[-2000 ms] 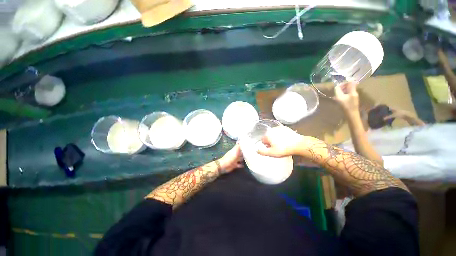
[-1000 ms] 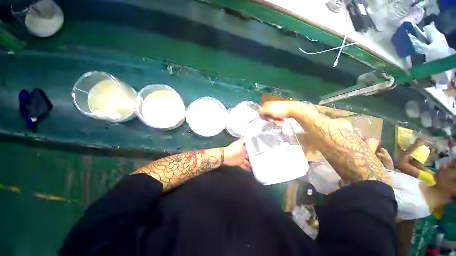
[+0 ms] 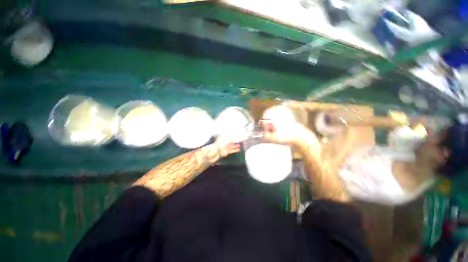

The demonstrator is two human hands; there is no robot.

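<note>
A clear container with white fill [image 3: 268, 162] is held in front of my body, its white end toward me; the view is blurred. My right hand [image 3: 282, 132] is on its far, clear end. My left hand [image 3: 229, 146] is at its left side, close to the last container of the row; its fingers are blurred. Several clear containers with white or cream fill stand in a row to the left, among them a white one [image 3: 191, 127], a cream one [image 3: 142, 124] and the leftmost one [image 3: 88, 122]. The nearest container of the row [image 3: 233, 121] is just beyond my left hand.
A blue-and-black bundle [image 3: 17, 140] lies at the far left. Another container [image 3: 32, 44] is at the upper left. Brown cardboard [image 3: 362, 137] lies at the right, beside a person in white [image 3: 377, 174]. A cluttered white shelf [image 3: 354, 41] and green post are at the upper right.
The view has shifted, then blurred. The held container stays between my hands, now with its white end more squarely toward me. The neighbour no longer visibly holds up the large container.
</note>
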